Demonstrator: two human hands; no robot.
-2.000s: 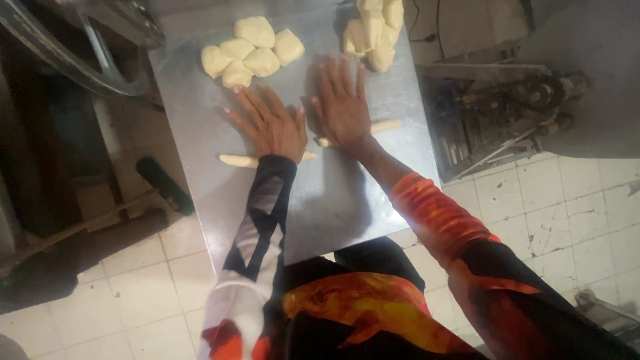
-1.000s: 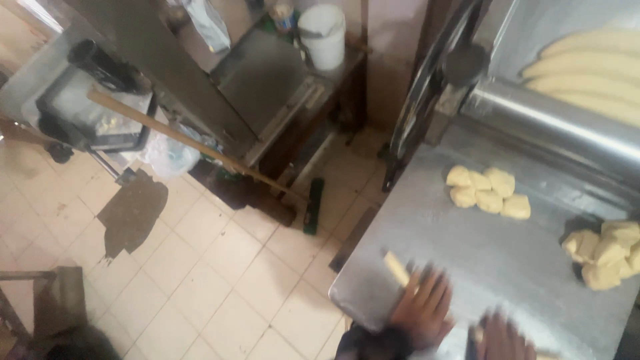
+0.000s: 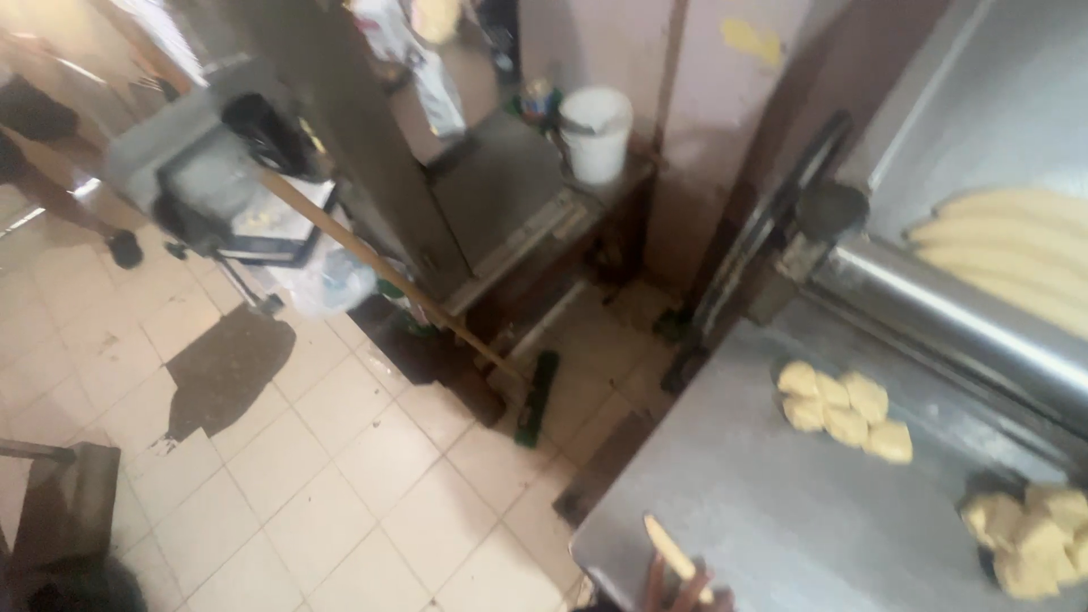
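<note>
At the bottom edge of the head view, only the fingers of my left hand (image 3: 687,591) show, resting on a thin dough strip (image 3: 670,546) near the corner of the metal table (image 3: 748,476). The rest of that hand is cut off. My right hand is out of the frame. A cluster of several dough pieces (image 3: 846,412) lies farther up the table, and a second heap of dough pieces (image 3: 1033,540) sits at the right edge. Long dough strips (image 3: 1011,246) lie behind a shiny metal roller (image 3: 960,314).
A green broom head (image 3: 537,399) with a long wooden handle (image 3: 365,255) stands on the tiled floor (image 3: 357,467). Behind it are a white bucket (image 3: 595,136) on a low bench and a wheeled cart (image 3: 187,144). A person's legs (image 3: 59,183) show at upper left.
The view has swung far to the left. Both hands lay on the dough strip earlier; now only the left fingers show, and the right hand has left the frame.
</note>
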